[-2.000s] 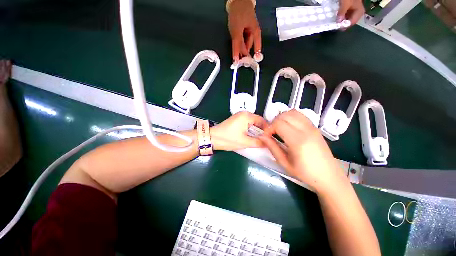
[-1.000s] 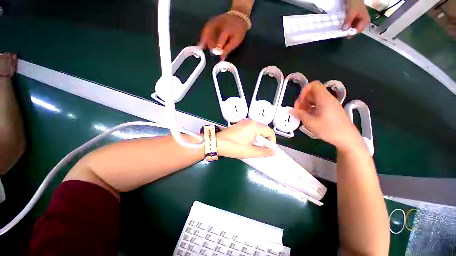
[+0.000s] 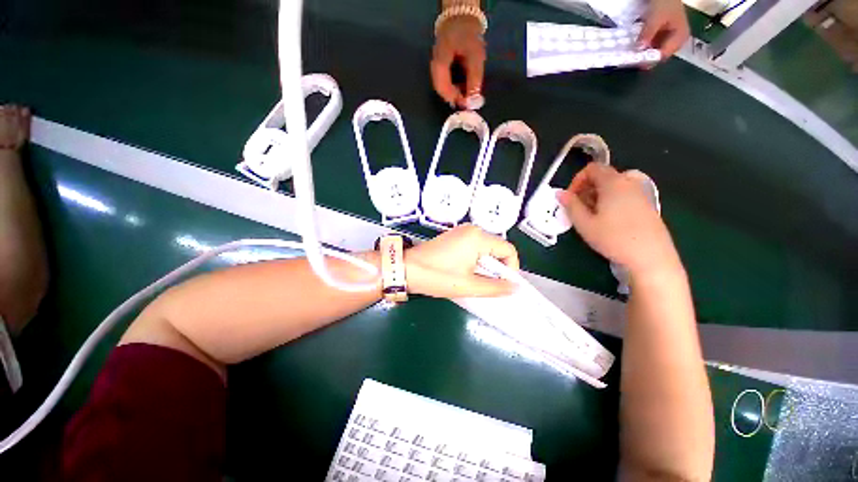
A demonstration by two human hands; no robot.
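My left hand (image 3: 463, 264) is closed on a folded white label sheet (image 3: 550, 325), which points down to the right over the belt's near rail. My right hand (image 3: 616, 216) is over the belt, fingertips at the round disc of a white loop-shaped plastic housing (image 3: 549, 211). Whether a label is between the fingertips cannot be seen. Several more housings stand in a row to the left, one of them at the far left (image 3: 270, 153) partly behind a cable. Another housing is mostly hidden behind my right hand.
Spare label sheets (image 3: 428, 442) lie in front of me. A white cable (image 3: 297, 141) hangs across the view. Across the belt, a person's hand (image 3: 459, 61) holds a small round piece; the other holds a sticker strip (image 3: 579, 49). Rubber bands (image 3: 750, 413) and bubble wrap (image 3: 818, 438) lie right.
The housings have shifted left along the belt. My right hand has left my left hand and reached a housing disc. The folded sheet now extends from my left hand. The co-worker's hand moved.
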